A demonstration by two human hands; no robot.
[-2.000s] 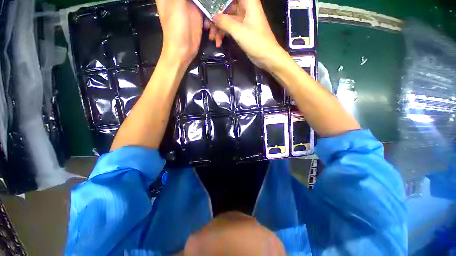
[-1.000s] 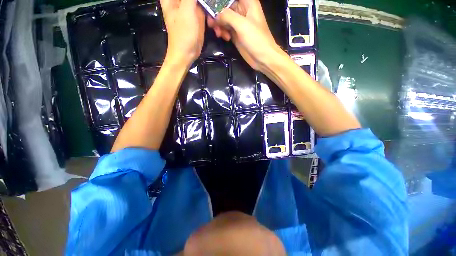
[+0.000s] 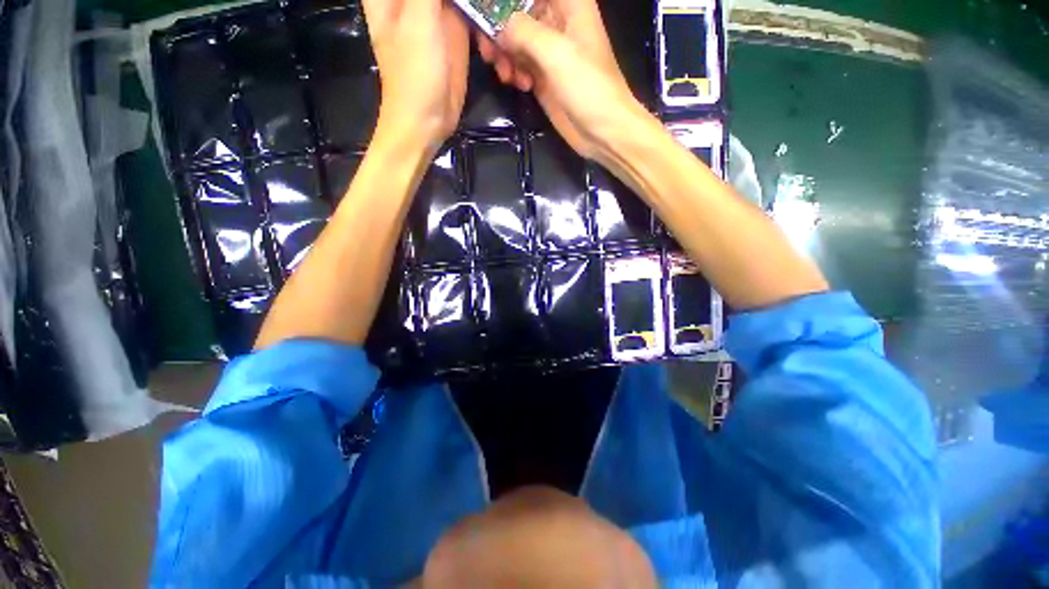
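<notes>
A phone housing (image 3: pixel 497 12) with a green circuit board in it is held between both hands at the top edge of the picture, which cuts it off. My left hand (image 3: pixel 416 52) grips its left side, its fingertips out of the picture. My right hand (image 3: pixel 554 58) grips its right side, with the thumb at the housing's lower end and curled fingers below. Both hands are above the black blister tray (image 3: pixel 495 184). White phone housings with dark windows (image 3: pixel 635 308) lie in pockets along the tray's right side; one is partly behind my right forearm.
Crumpled whitish film (image 3: pixel 69 230) lies over black trays at left. Clear shiny plastic trays (image 3: pixel 978 230) stand at far right. Small pieces (image 3: pixel 796 196) lie on the green mat (image 3: pixel 857 253). A brown panel (image 3: pixel 127 483) is low at left. Blue cloth shows at the right edge.
The held housing has turned and shifted slightly, showing more of its board beside my right thumb. Both hands have shifted slightly. The tray has moved very slightly left.
</notes>
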